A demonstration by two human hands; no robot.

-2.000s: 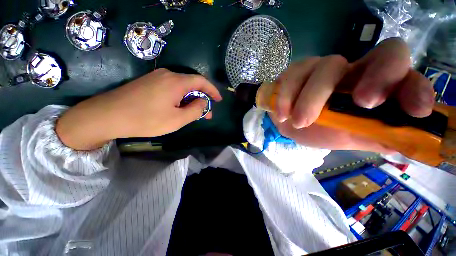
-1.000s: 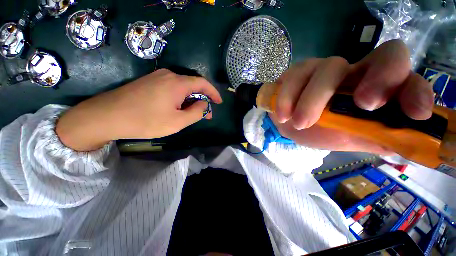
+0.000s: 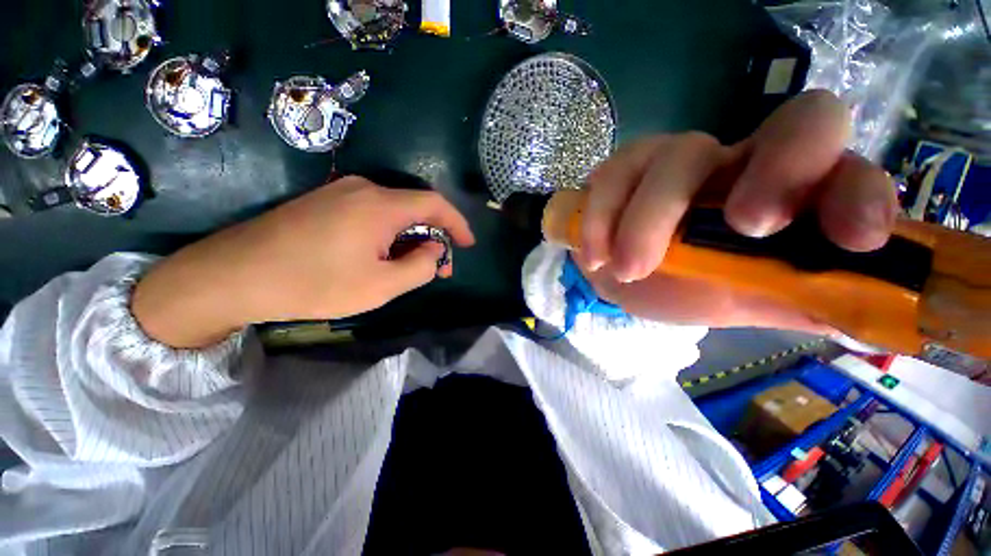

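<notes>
My left hand [image 3: 315, 250] holds a round chrome housing [image 3: 426, 241] between thumb and fingers; the fingers hide most of it. My right hand [image 3: 717, 217] grips the orange electric screwdriver [image 3: 674, 266], which lies sideways with its black nose and thin bit pointing left toward the housing. The bit tip is apart from the housing. The round perforated screw tray [image 3: 543, 125] lies on the bench just beyond the driver's nose, with many tiny silver screws on it.
Several chrome housings [image 3: 315, 111] lie on the dark green mat at the far left and along the top. A white and yellow label [image 3: 435, 15] is at the top. A black box [image 3: 777, 76] and a clear plastic bag [image 3: 848, 43] are at right. Blue racks [image 3: 804, 434] stand lower right.
The bench things appear slightly lower in the picture, showing more at the top. The driver and right hand appear slightly further left. Both hands keep their holds.
</notes>
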